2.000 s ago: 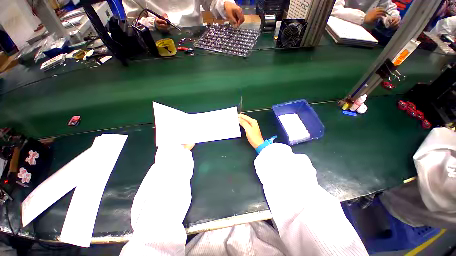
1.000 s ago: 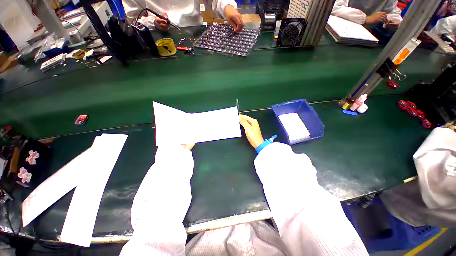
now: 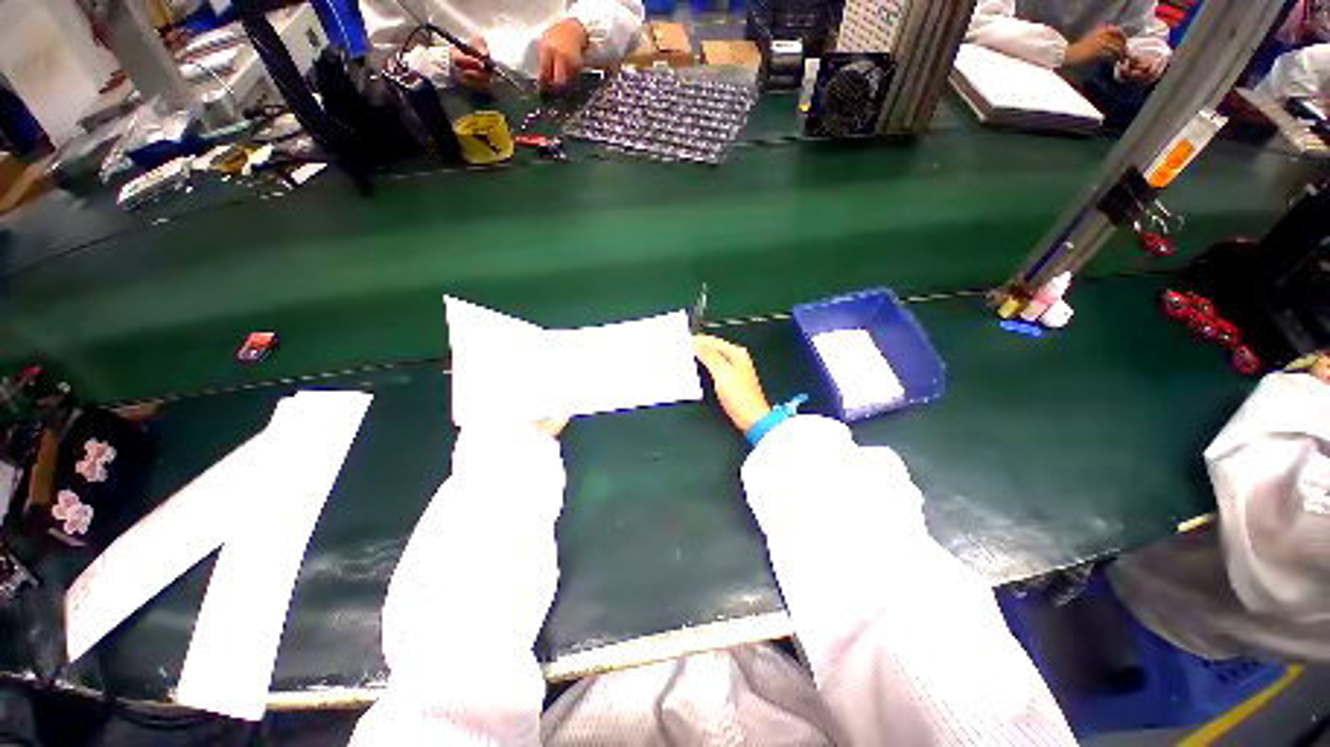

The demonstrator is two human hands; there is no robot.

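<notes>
A white backing strip (image 3: 620,368), bent near its left end, is raised a little over the dark green mat. My left hand (image 3: 551,426) is mostly hidden behind its lower edge and sleeve; only a bit of finger shows, on the strip. My right hand (image 3: 735,382), with a blue wrist strap, holds the strip's right end. A thin dark stick, possibly tweezers (image 3: 700,305), stands up above that hand. Two more white strips (image 3: 277,533) overlap on the mat at the left.
A blue parts bin (image 3: 912,355) with white sheets is right of my hand. A small red unit (image 3: 257,346) lies on the green belt, left. Small bottles (image 3: 1049,302) stand by the metal post (image 3: 1109,197). A person's hands (image 3: 560,56) work opposite beside a grid tray (image 3: 664,114). A sleeve shows at right.
The small red unit has moved right along the belt. The opposite person's hand has moved left, off the grid tray. My hands and the strip have hardly moved.
</notes>
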